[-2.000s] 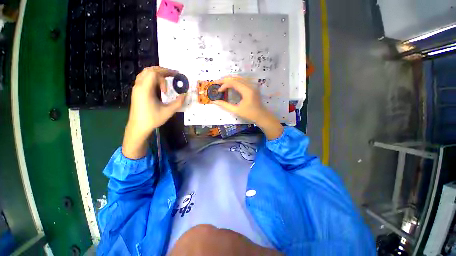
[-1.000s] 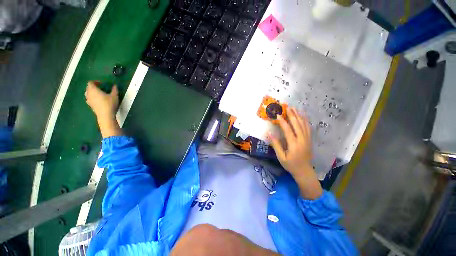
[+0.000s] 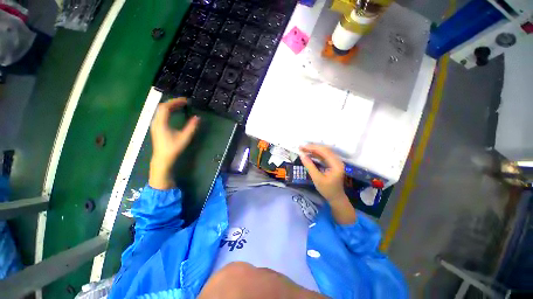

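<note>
My left hand (image 3: pixel 168 140) is over the green surface beside the lower edge of the black blister tray (image 3: pixel 225 55). Its thumb and forefinger are apart; the area between them is dark, so I cannot tell whether a black part is there. My right hand (image 3: pixel 327 175) is at the machine's front edge, fingers apart, with nothing visible in it. The press head's white cylinder (image 3: pixel 346 36) is over the orange fixture (image 3: pixel 339 54) on the grey metal plate (image 3: pixel 383 64). It hides most of the fixture's seat; a dark bit shows beneath it.
Small round black parts (image 3: pixel 100 141) lie spaced along the green conveyor (image 3: pixel 131 76) at left. A pink tag (image 3: pixel 296 40) is on the white machine base (image 3: pixel 292 111). A red button (image 3: pixel 377 183), orange cables (image 3: pixel 280 173) and a keypad device (image 3: pixel 299 173) are at the front edge.
The plate and fixture have moved back under the press head, baring the white base. My right hand has left the fixture for the front edge. My left hand has come back from the conveyor.
</note>
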